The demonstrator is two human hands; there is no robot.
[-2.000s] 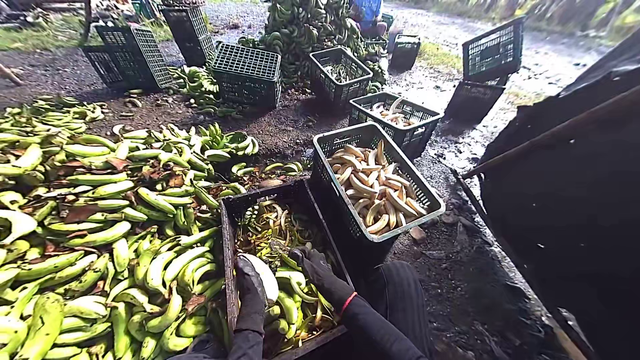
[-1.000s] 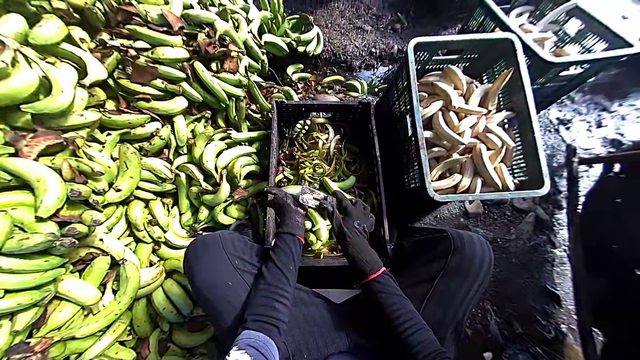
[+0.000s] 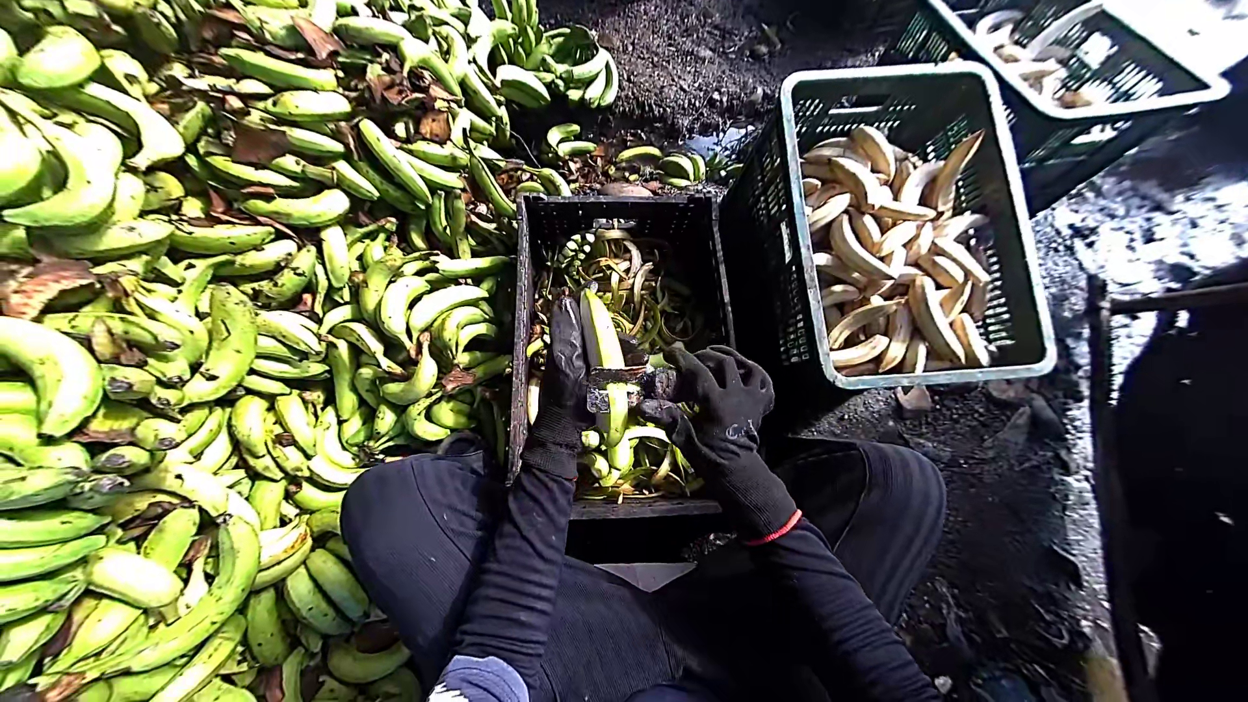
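My left hand [image 3: 564, 375], in a dark glove, is closed along the left side of a green plantain [image 3: 603, 331] above a dark plastic crate [image 3: 721, 283]. My right hand [image 3: 721, 390], gloved too, grips the dark handle of a peeling tool [image 3: 619, 380]. Its wide part lies across the plantain. Green and yellowish peel strips [image 3: 648, 283] fill much of the crate below my hands. The ends of the plantain stay visible, but the tool's edge is hard to make out.
A heap of green plantains [image 3: 224, 361] spreads at the left. A green plastic crate [image 3: 1038, 292] of peeled plantains [image 3: 897, 253] stands at the right. Behind it sits another crate [image 3: 1121, 107] with peeled pieces. A dark pole [image 3: 1102, 468] stands at the right edge.
The view has swung downward and nearer to the peel crate since the first frame. A pale piece lay in my left hand then; now a green plantain is there.
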